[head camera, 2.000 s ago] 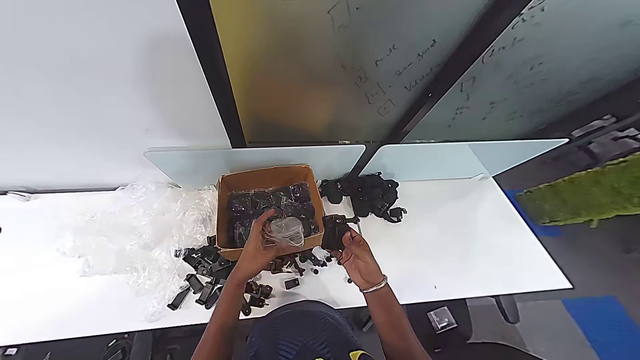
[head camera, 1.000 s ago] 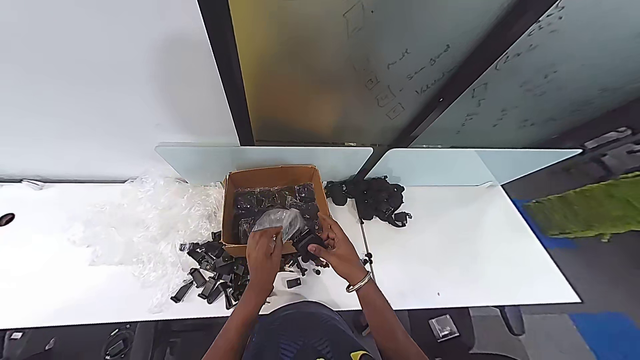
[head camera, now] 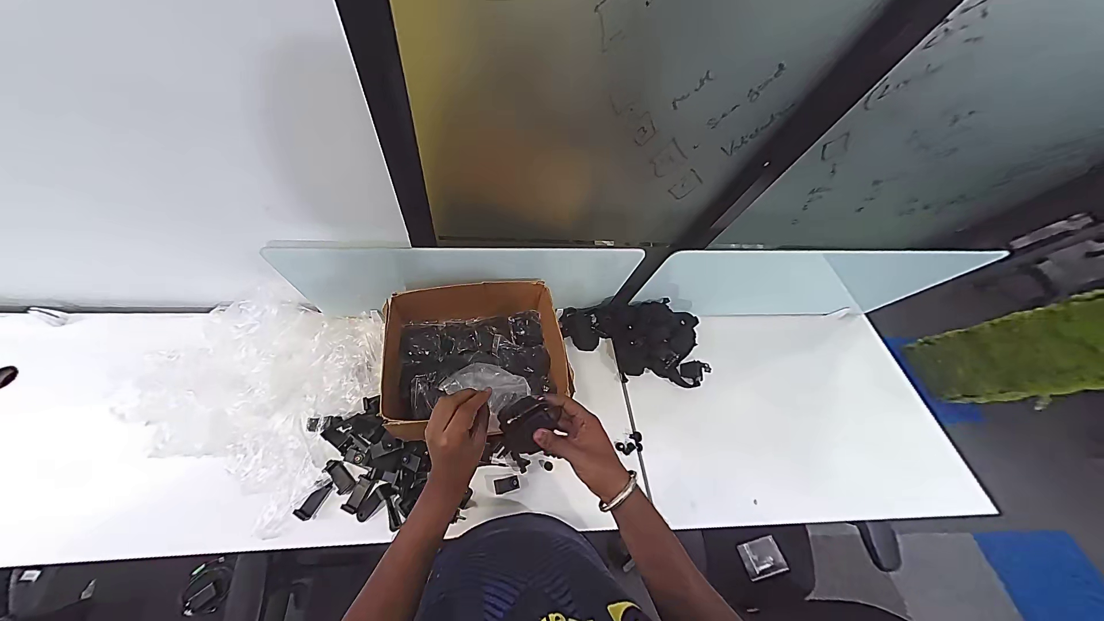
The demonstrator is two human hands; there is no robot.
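My left hand [head camera: 459, 424] pinches a clear plastic bag [head camera: 485, 379] over the front part of an open cardboard box [head camera: 473, 299]. In my right hand [head camera: 580, 435] is a black item [head camera: 528, 423], held at the box's front right corner, close against the bag; whether it is partly inside the bag I cannot tell. Wrapped black items [head camera: 470, 335] fill the box. Left of my left hand, loose black plastic parts [head camera: 366, 461] lie heaped on the table. A small black block [head camera: 506, 485] rests between my forearms.
A wide heap of crumpled clear plastic bags [head camera: 259, 388] covers the table's left part. Behind and right of the box lies a pile of black gear [head camera: 655, 341]. Small black pieces [head camera: 631, 443] sit near the table seam. Low glass dividers [head camera: 759, 280] stand along the back edge.
Two seconds ago the black item was farther right, apart from the bag. My right hand has brought it leftward to the bag, which my left hand still holds.
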